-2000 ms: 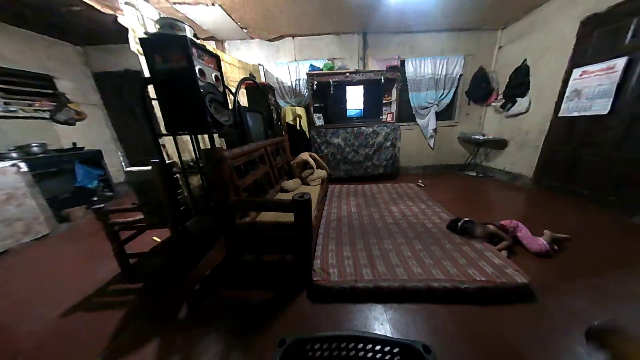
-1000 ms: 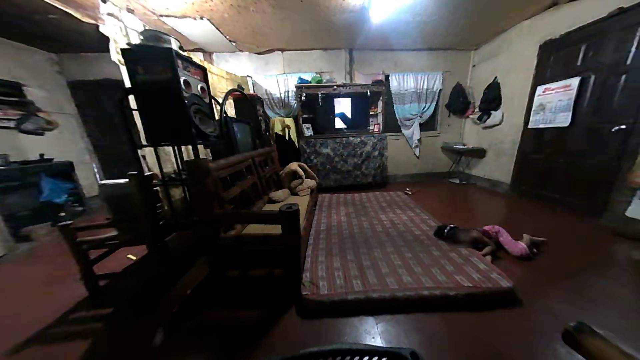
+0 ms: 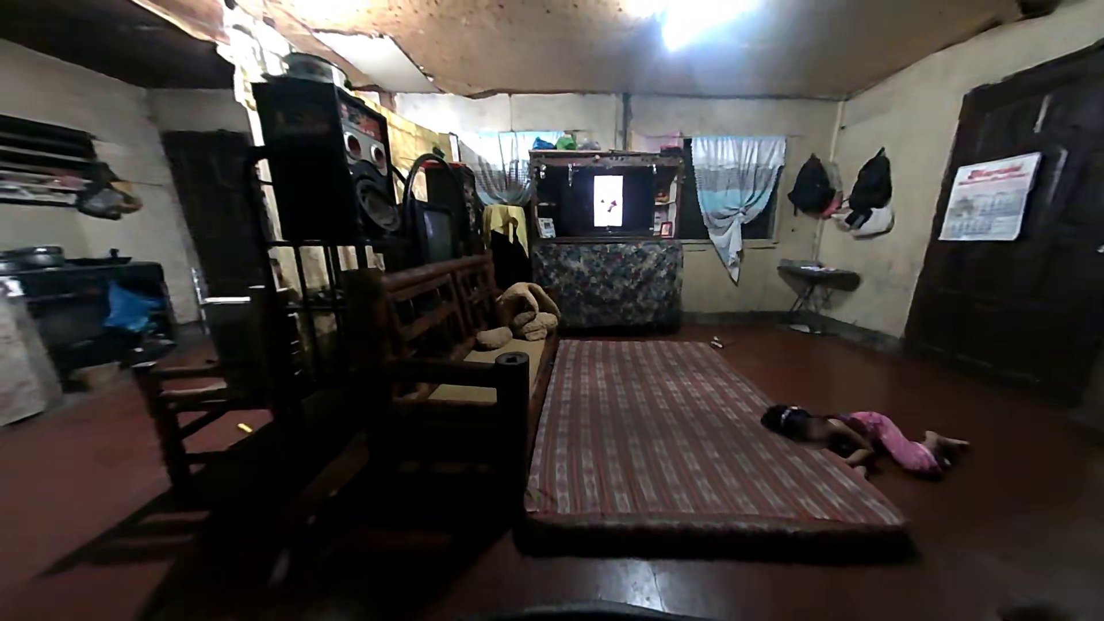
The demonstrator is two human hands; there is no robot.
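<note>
Neither my left hand nor my right hand shows in the head view. A striped mattress (image 3: 681, 431) lies on the red floor, with a person (image 3: 897, 442) in pink trousers lying at its right edge, head and arms on the mattress and legs on the floor. Along the mattress's left side stands a wooden bench (image 3: 512, 405) with a brown plush item (image 3: 528, 310) on its seat. The dark curved rim of an object (image 3: 595, 611) shows at the bottom edge; most of it is out of view.
A large black speaker (image 3: 323, 164) stands at the left above a wooden chair (image 3: 203, 388). At the back, a lit television (image 3: 608, 201) sits in a cabinet with a patterned cloth (image 3: 608, 285). A small table (image 3: 815, 274) stands near the dark door (image 3: 1018, 224).
The dark perforated object at the bottom edge has mostly left the view. A dark object at the lower right, visible one second ago, is nearly out of view. The television picture has changed.
</note>
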